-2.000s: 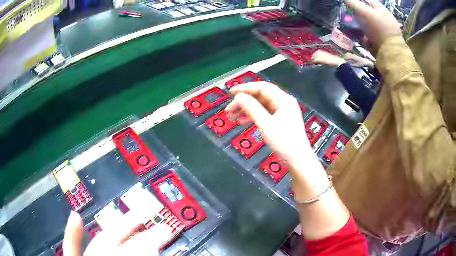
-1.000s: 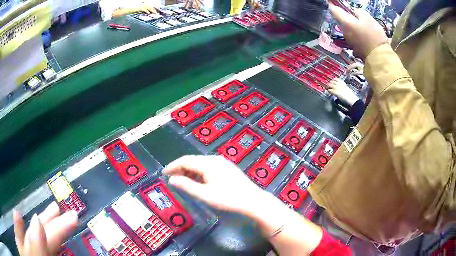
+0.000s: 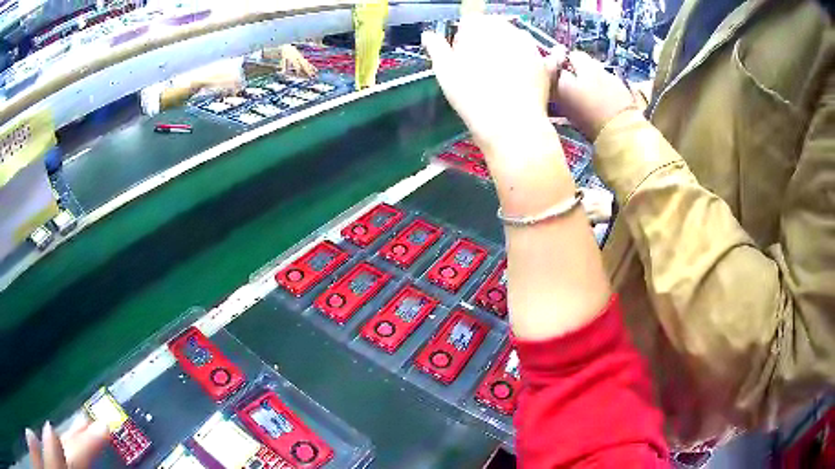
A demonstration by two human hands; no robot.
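Note:
My right hand (image 3: pixel 499 78) is raised at the top centre, beside another person's hand; its fingers are partly hidden and whether it holds anything cannot be told. My left hand (image 3: pixel 69 447) is at the lower left edge, cut off, fingers apart, beside a red keypad phone (image 3: pixel 131 438) with a yellow frame, lying front up. A near tray (image 3: pixel 352 451) holds red phone backs (image 3: pixel 282 430) and white-screened phones (image 3: pixel 224 441), cut off by the bottom edge. A second tray (image 3: pixel 374 275) holds two rows of red phone backs (image 3: pixel 398 317), partly hidden by my right arm.
A person in a brown jacket (image 3: pixel 714 211) stands close on the right. A green conveyor belt (image 3: pixel 211 197) with a pale edge runs behind the trays. Across it are a red pen (image 3: pixel 173 128), a tray of white-screened units (image 3: pixel 265 101) and another person's hand (image 3: pixel 298 62). Another red tray (image 3: pixel 462 158) lies farther along.
My right hand has moved from above the near tray up to the person's hand at the top. My left hand is lower and closer to the yellow-framed phone. The view has tilted up.

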